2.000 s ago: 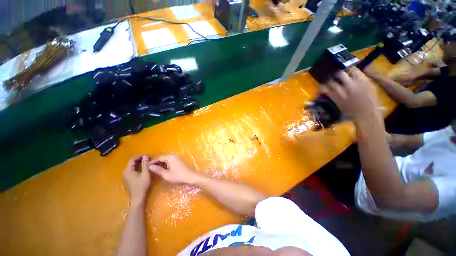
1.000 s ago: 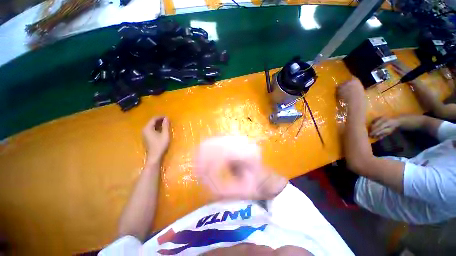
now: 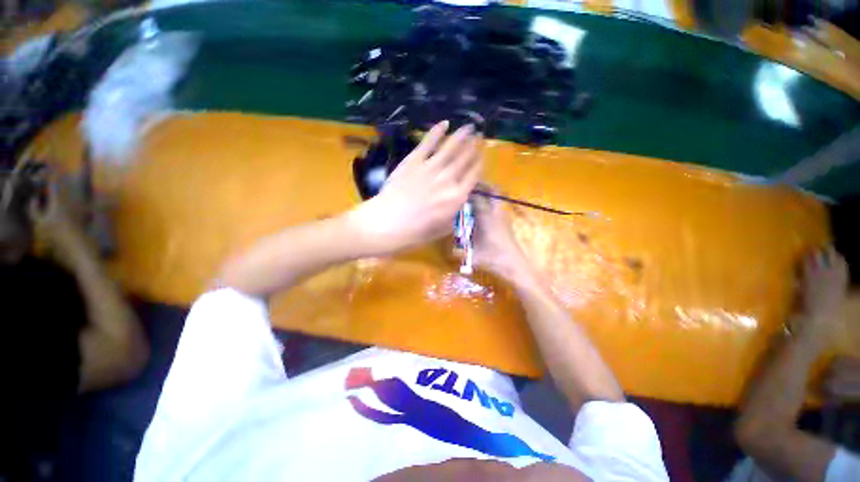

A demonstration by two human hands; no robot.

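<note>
The camera unit lies tipped on its side in front of me, its black round end (image 3: 373,170) to the left and its silver-white base (image 3: 464,231) to the right. My left hand (image 3: 422,193) is wrapped over the body and hides most of it. My right hand (image 3: 494,233) is at the base end, partly hidden behind the left hand and the base. A thin black lead (image 3: 533,203) sticks out to the right of the hands. The black end is slightly blurred, and wires inside it cannot be made out.
A pile of glossy black parts (image 3: 471,80) lies on the green belt (image 3: 651,104) just beyond the unit. A clear plastic bag (image 3: 137,94) lies at the left. One person's arm (image 3: 94,292) is at the left edge and another's (image 3: 787,367) at the right, by the orange bench (image 3: 236,179).
The unit stood upright to the right; now it is tipped over between my hands. Both hands have come together on it. The view has turned left, showing the left neighbour and the bag.
</note>
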